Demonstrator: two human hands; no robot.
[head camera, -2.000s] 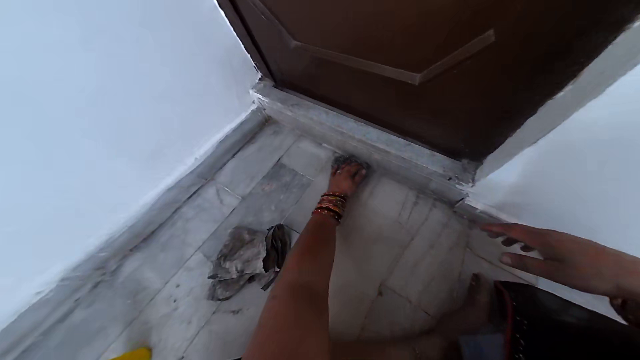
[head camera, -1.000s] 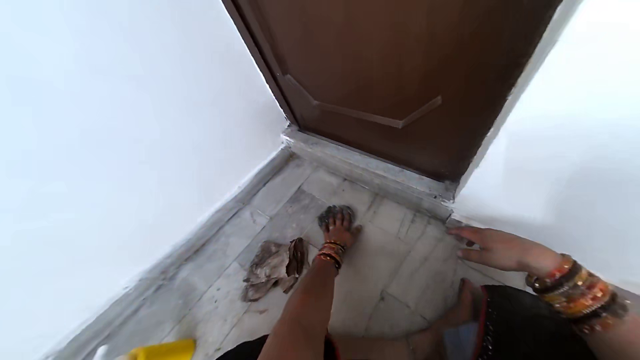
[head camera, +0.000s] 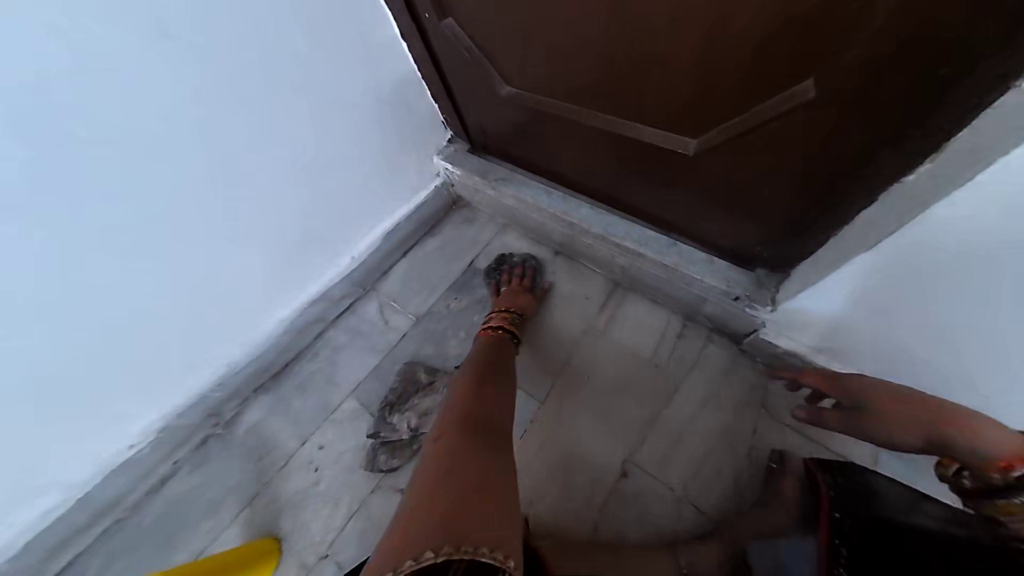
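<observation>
My left hand (head camera: 518, 292) presses flat on a dark grey scouring pad (head camera: 500, 266) against the marble floor tiles, a little short of the door sill; bangles ring its wrist. A crumpled, soiled cloth (head camera: 400, 416) lies on the floor beside my left forearm, which hides part of it. On the right side, my right hand (head camera: 832, 400) is held palm down with its fingers apart near the base of the wall. It holds nothing, and whether its fingertips touch the wall or floor cannot be told.
A brown panelled door (head camera: 640, 88) stands ahead above a raised stone sill (head camera: 600, 232). White walls (head camera: 200, 160) with a stone skirting (head camera: 320, 296) border the floor. A yellow object (head camera: 240, 558) shows at the bottom left edge. My foot and dark clothing are at the lower right.
Since one second ago, my left hand and the scouring pad have moved a little towards the sill. The view has tilted. My right hand stays near the right wall.
</observation>
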